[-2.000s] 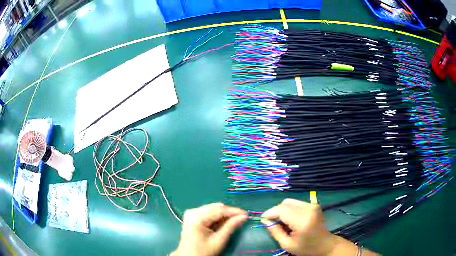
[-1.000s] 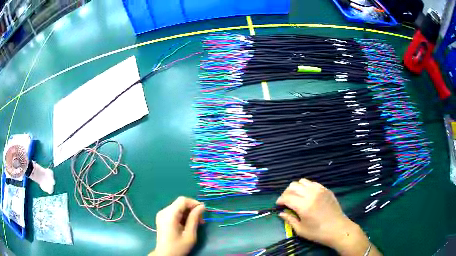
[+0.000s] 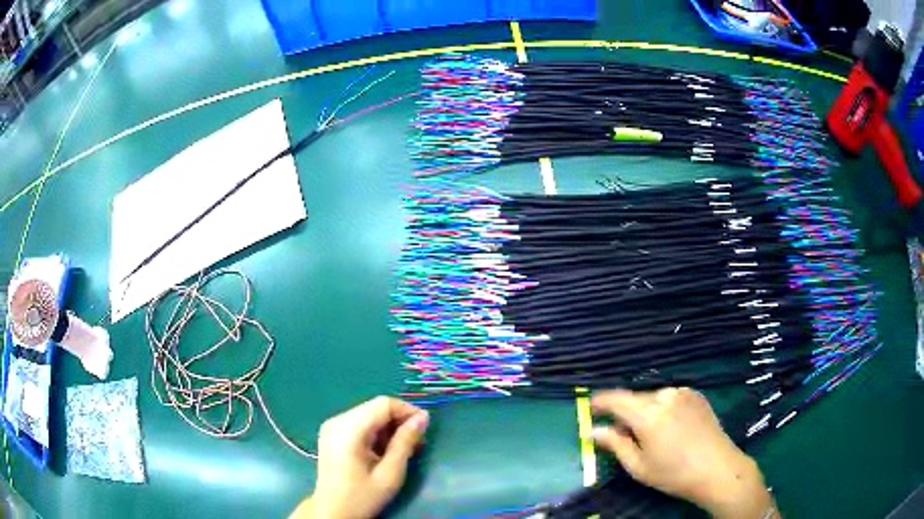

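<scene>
My left hand (image 3: pixel 370 456) is low in the centre, fingers curled and thumb near the index finger; whether something thin is pinched is unclear. My right hand (image 3: pixel 689 451) is right of it, with thumb and fingers apart near a yellow tape mark. Black cables (image 3: pixel 648 284) lie in a wide row above the hands, with coloured cores (image 3: pixel 446 294) fanned at the left end and white sleeves near both ends. A second bundle (image 3: pixel 608 96) lies above it. Loose dark cables (image 3: pixel 608 500) lie under my right hand at the bottom edge, partly hidden.
A tangled pinkish wire (image 3: pixel 208 375) trails to my left hand. A black cable crosses a white sheet (image 3: pixel 218 203). A fan (image 3: pixel 35 309), blue tray and plastic bag (image 3: pixel 104 431) are at left. A blue bin (image 3: pixel 426 20) is at top, a red heat gun (image 3: pixel 871 122) at right.
The cable and cores stretched between my hands a second ago no longer show there; a dark cable lies along the lower row's edge. My right hand has opened and shifted right and down.
</scene>
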